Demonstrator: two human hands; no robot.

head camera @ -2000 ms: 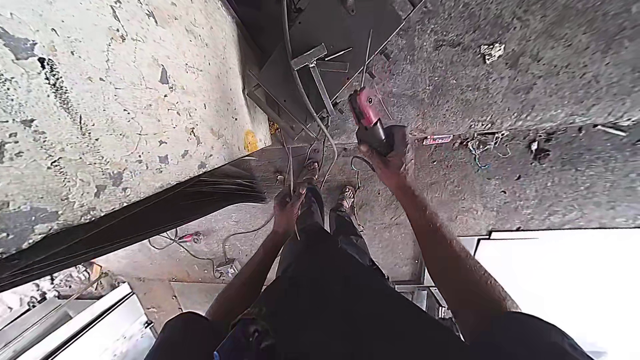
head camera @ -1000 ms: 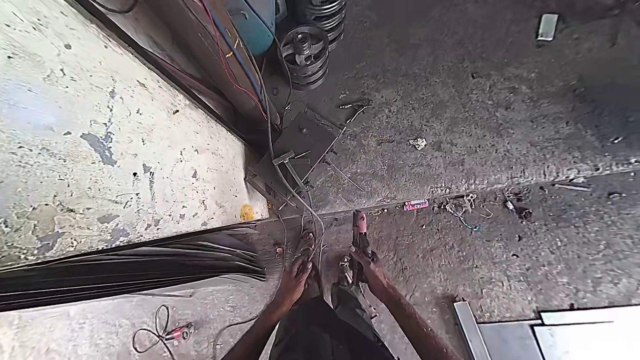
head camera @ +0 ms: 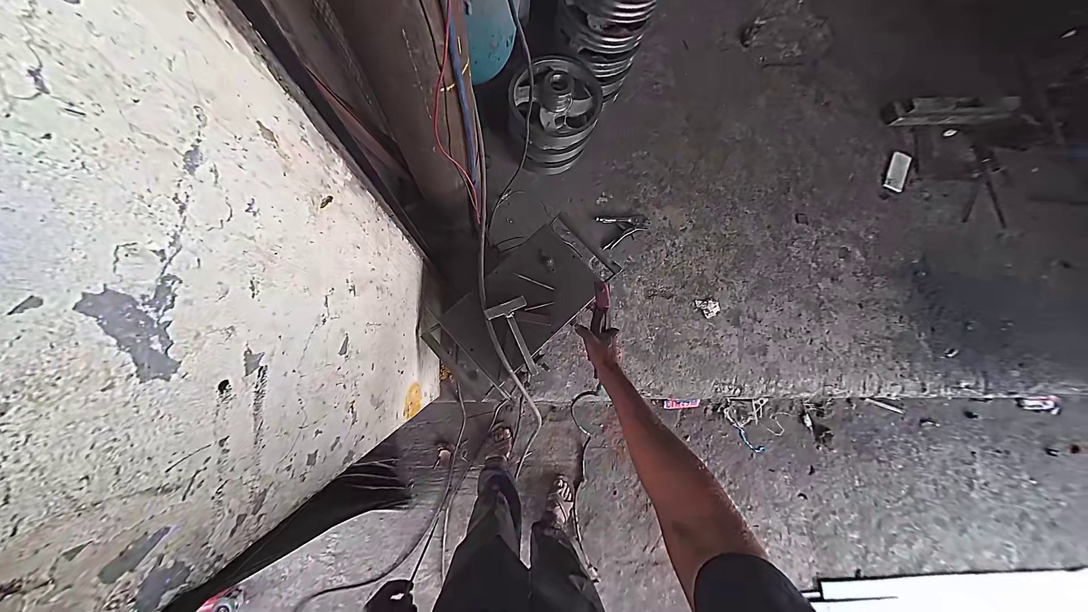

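Note:
My right hand [head camera: 601, 340] is stretched forward, closed around a red and black hand-held power tool [head camera: 602, 297], at the right edge of a dark metal plate [head camera: 544, 272]. A T-shaped metal piece [head camera: 517, 336] lies on the plate, with thin rods near it. At the bottom edge, my left hand [head camera: 391, 597] shows as a dark, partly cut-off shape with a thin cable [head camera: 427, 544] running up from it. Another grey cable [head camera: 484, 289] crosses the plate. A dark cable [head camera: 580, 416] curves on the floor below my right hand.
A peeling white surface [head camera: 255, 255] fills the left side. Ahead are grooved metal pulleys [head camera: 557, 110], a blue container [head camera: 489, 38] and coloured wires [head camera: 459, 102]. Clamp-like pliers [head camera: 622, 228] lie beyond the plate. Scraps [head camera: 752, 416] line a floor seam; a white sheet [head camera: 952, 591] is at lower right.
My right hand has moved forward with the power tool, from near my feet to beside the metal plate. My left hand has drawn back toward the bottom edge.

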